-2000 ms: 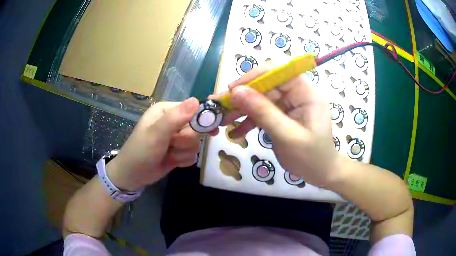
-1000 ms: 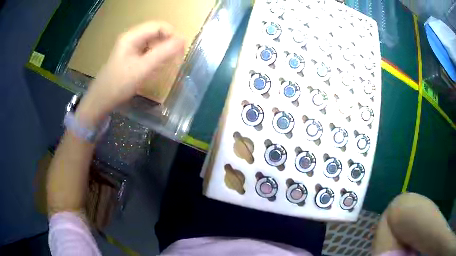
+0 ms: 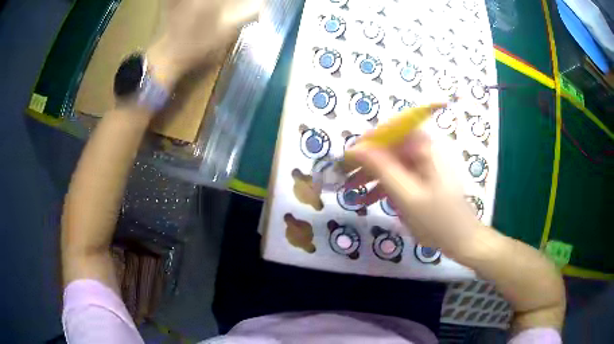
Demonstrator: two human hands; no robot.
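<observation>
The white foam tray (image 3: 279, 201) holds rows of round units with silver rings; two cut-outs at its near left are empty and brownish. My right hand (image 3: 411, 175) is over the tray, closed on the yellow test probe (image 3: 397, 131). A blurred round unit (image 3: 330, 173) shows at its fingertips, beside the upper empty cut-out; whether the fingers hold it is unclear. My left hand (image 3: 202, 30) is blurred over the cardboard sheet (image 3: 182, 124) at the upper left, partly cut off by the top edge; its fingers and anything in them cannot be made out.
Clear plastic trays (image 3: 235, 101) lie under the cardboard. Yellow tape (image 3: 556, 154) marks the green mat at right. A greyish perforated sheet (image 3: 478, 304) is below the bench edge. Brown upright pieces (image 3: 141, 279) stand at lower left. A blue and white item (image 3: 584, 30) is at upper right.
My right hand, out of view one second ago, is now over the tray with the probe. My left hand was at the units two seconds ago and is now farther up over the cardboard.
</observation>
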